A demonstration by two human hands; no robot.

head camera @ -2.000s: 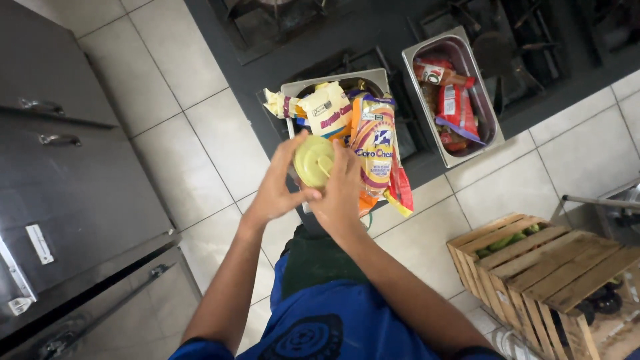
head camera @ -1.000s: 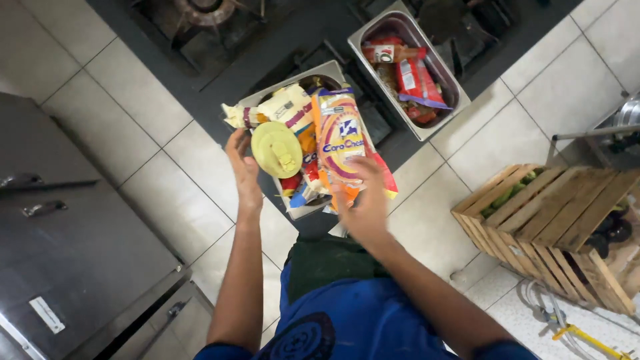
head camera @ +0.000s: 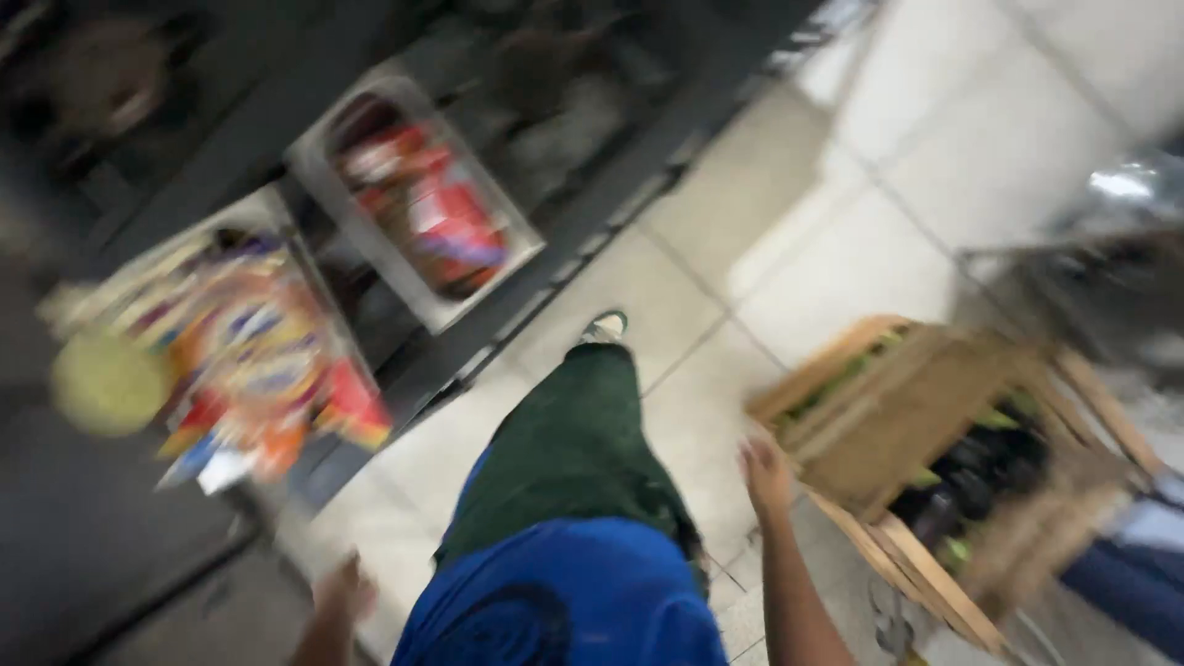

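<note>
Motion blurs the view. My left hand (head camera: 347, 587) hangs low at the left, over the floor and below the stove's edge, with nothing seen in it. My right hand (head camera: 766, 467) is beside the wooden crate's near-left corner, its fingers partly curled and no object visible in it. A metal pan (head camera: 277, 217) heaped with colourful food packets (head camera: 254, 342) stands on the dark stove. The round yellow-green lid (head camera: 111, 381) lies at that pan's left edge. A second metal pan (head camera: 425, 319) holds red packets (head camera: 453, 208).
A slatted wooden crate (head camera: 888, 412) with dark and green produce (head camera: 971, 472) stands at the right. The black stove (head camera: 573, 120) spans the upper left. Tiled floor (head camera: 684, 305) runs between them. A dark cabinet (head camera: 102, 536) is at the lower left.
Both hands have moved away from the packets and hang down apart. The yellow-green lid, held in the hands at first, lies at the pan's left. The view has swung right.
</note>
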